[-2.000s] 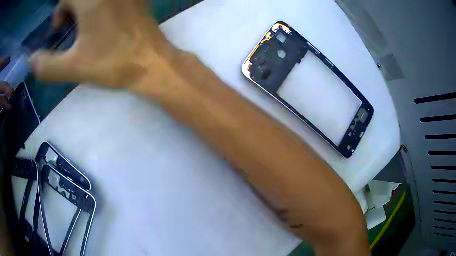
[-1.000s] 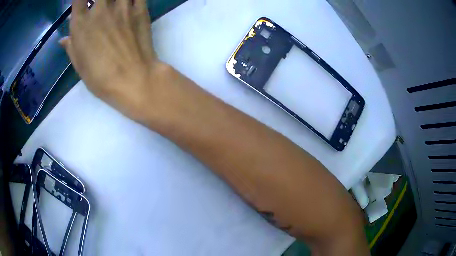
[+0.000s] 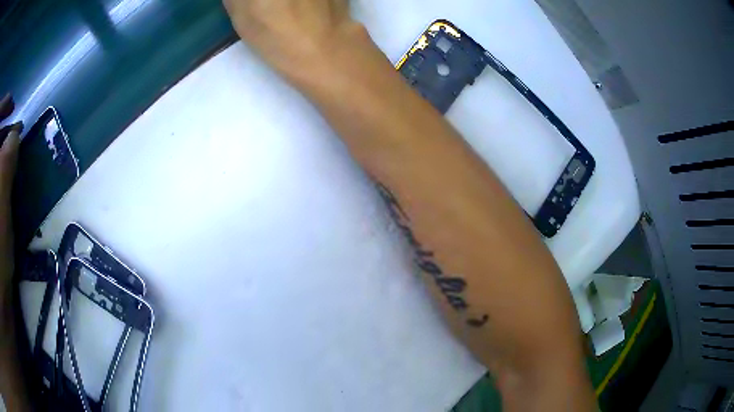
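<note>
My right arm crosses from the lower right to the top edge. My right hand [image 3: 278, 22] is cut off there, its fingers out of the picture. My left hand [image 3: 7, 127] shows only as fingertips at the left edge, close beside a dark phone middle frame [image 3: 58, 143] on the green belt; whether it grips the frame is unclear. One middle frame [image 3: 570, 177] with yellow-orange edging lies on the white foam sheet [image 3: 241, 241], partly hidden by my forearm. Several overlapping middle frames [image 3: 109, 294] lie at the lower left, some cut off by the edge.
The glossy green conveyor belt [image 3: 153, 68] runs along the upper left. A grey-white machine housing [image 3: 644, 40] with black vent slots stands at the right. Torn white material [image 3: 616, 302] lies beyond the sheet's lower right edge, near a yellow line [image 3: 632, 354].
My right hand has moved right and up from the belt, out of the top. The frame that was under it no longer shows there. Left fingertips and a frame now show at the left edge.
</note>
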